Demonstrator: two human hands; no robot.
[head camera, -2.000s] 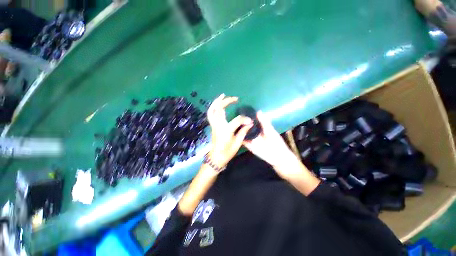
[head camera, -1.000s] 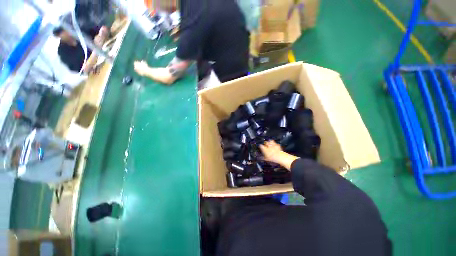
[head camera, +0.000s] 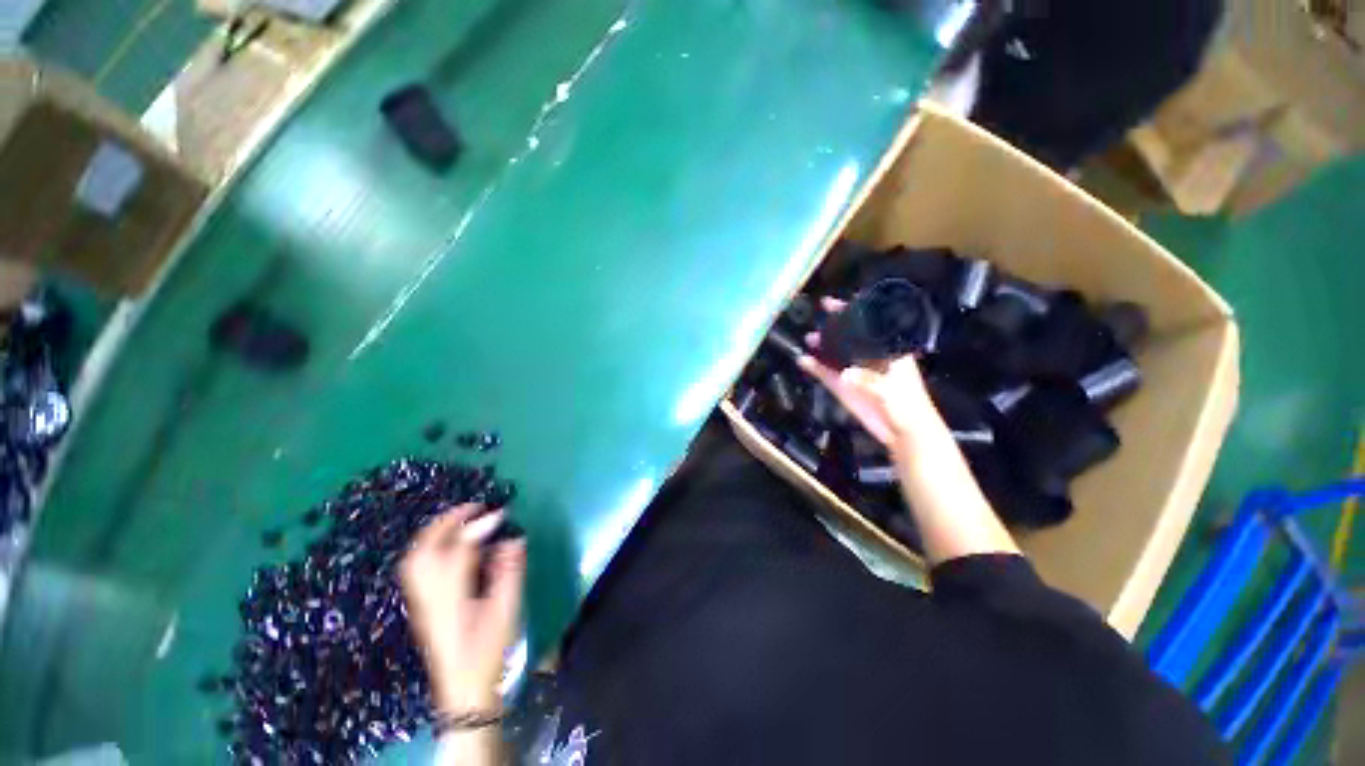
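My right hand (head camera: 886, 392) holds a black cylindrical housing (head camera: 886, 319), its round end facing up, above the housing carton (head camera: 1160, 494). The open carton holds many more black housings (head camera: 1055, 434). My left hand (head camera: 467, 591) is over the right part of a large pile of small glossy black inserts (head camera: 322, 636) on the green bench (head camera: 629, 285). Its fingers are bent and blurred; whether they pinch an insert cannot be told.
Two black housings (head camera: 419, 126) (head camera: 259, 337) lie on the conveyor belt (head camera: 322, 225) beyond the scuffed seam. A brown box (head camera: 98, 172) stands across it. A person in black (head camera: 1100, 68) is beyond the carton. A blue trolley (head camera: 1250, 636) is at the right.
My right hand was down among the housings in the carton and now holds one up. The view has swung left, bringing the insert pile and my left hand into the picture.
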